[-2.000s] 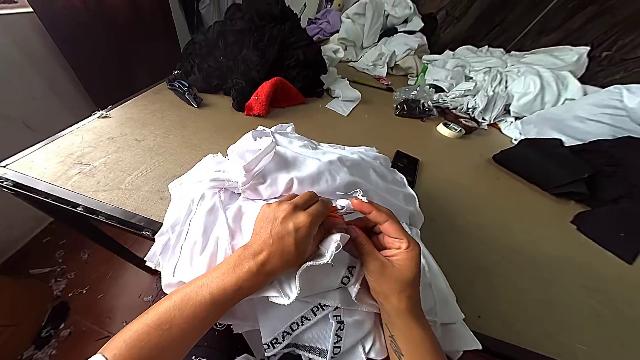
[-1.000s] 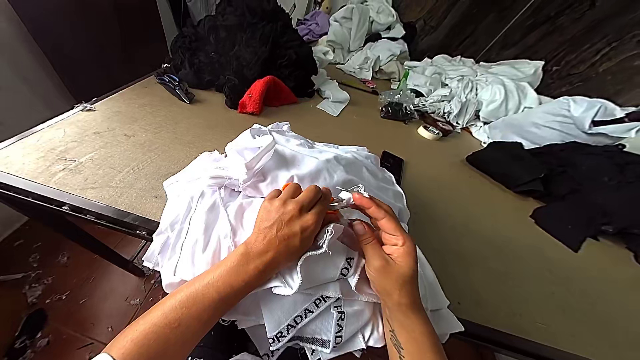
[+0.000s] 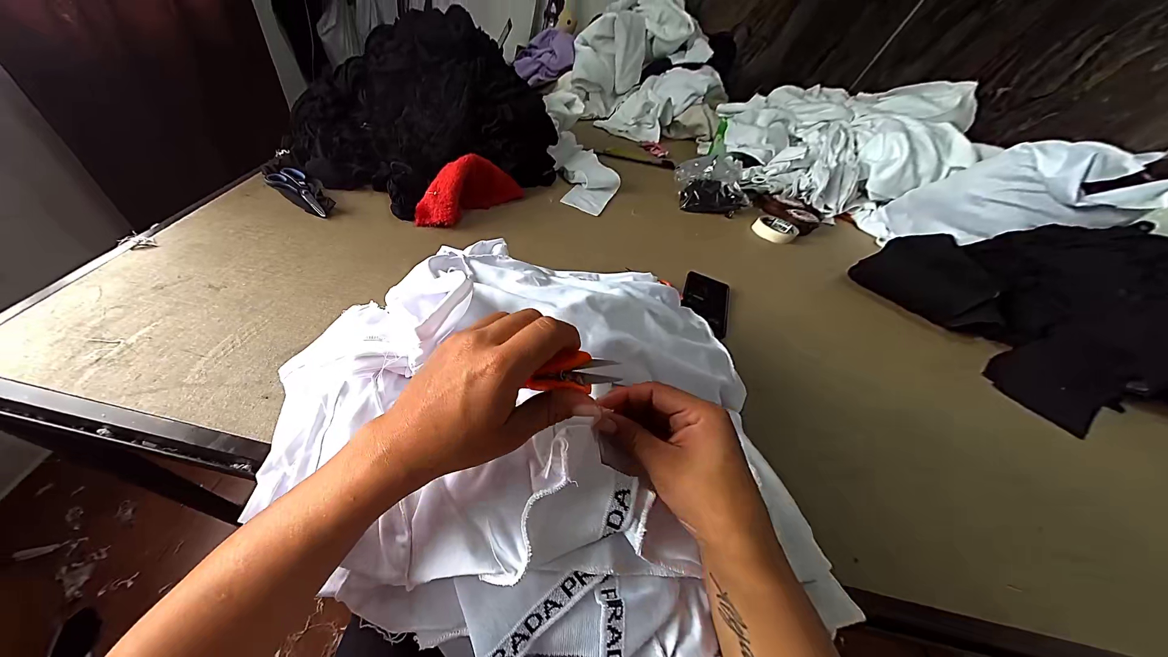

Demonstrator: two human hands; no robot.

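Note:
White garments (image 3: pixel 584 301) with overlocked edges lie heaped at the near edge of the table, some hanging over it. A band bearing dark lettering (image 3: pixel 557 611) shows low in the heap. My left hand (image 3: pixel 493 383) is closed around orange-handled thread snips (image 3: pixel 566 372), whose two metal blades point right and stand apart. Its thumb also touches the white fabric. Just right of it, my right hand (image 3: pixel 680 438) pinches the fabric's edge between thumb and fingers. The fingertips of both hands nearly meet.
A black phone (image 3: pixel 706 301) lies behind the heap. Farther back are dark-handled scissors (image 3: pixel 299 190), a black fabric pile (image 3: pixel 429 100), a red cloth (image 3: pixel 465 187), a tape roll (image 3: pixel 775 229) and a plastic bag (image 3: pixel 710 187). White garments (image 3: pixel 839 137) and black cloth (image 3: pixel 1022 292) lie right.
The orange snips, mostly hidden by my left hand before, now show with their blades apart. My hands have come lower on the fabric, and the pinched edge has shifted with them.

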